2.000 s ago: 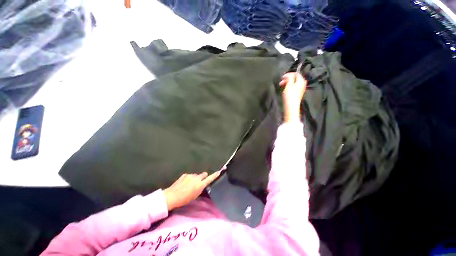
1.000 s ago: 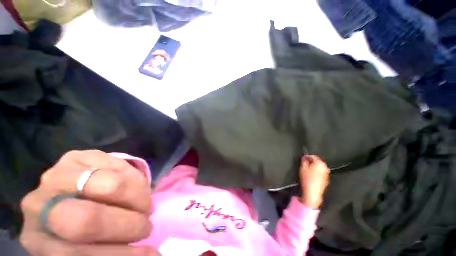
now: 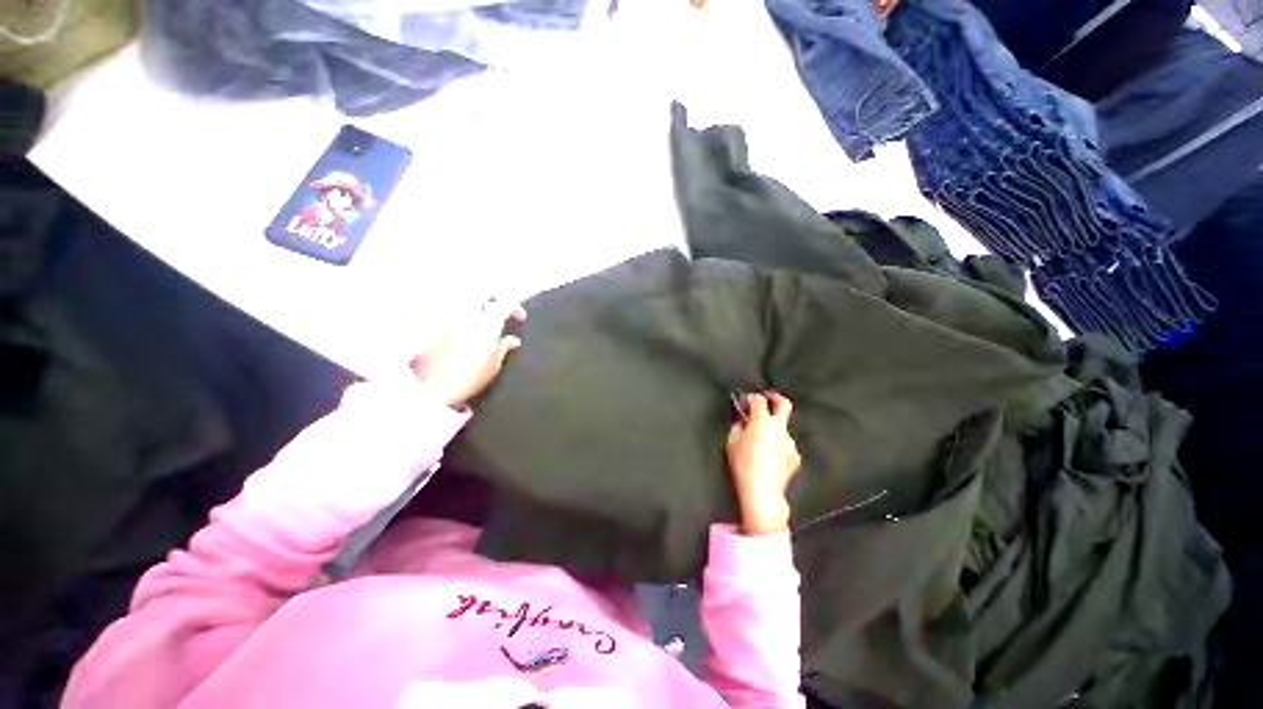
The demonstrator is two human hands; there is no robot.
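The dark olive garment [image 3: 623, 346] lies spread over the white table and hangs over its near edge. My left hand [image 3: 468, 360] is at the garment's left edge, fingers at the cloth; whether they pinch it is not clear. My right hand [image 3: 762, 450] rests on the middle of the cloth, fingers curled round a small dark tool, likely thread snips [image 3: 738, 405], mostly hidden. A thin pale zipper line [image 3: 845, 510] shows on the cloth right of my right hand.
A smartphone [image 3: 339, 194] lies on the white table [image 3: 554, 166] at left. Translucent plastic [image 3: 346, 49] is behind it. Folded jeans [image 3: 1039, 180] are at upper right. More olive cloth [image 3: 1108, 540] is bunched at right. A yellowish bag [image 3: 63, 35] is at far left.
My left hand has moved from close before the camera down to the garment's left edge. My right hand is farther up the cloth, away from the zipper line. The view has shifted.
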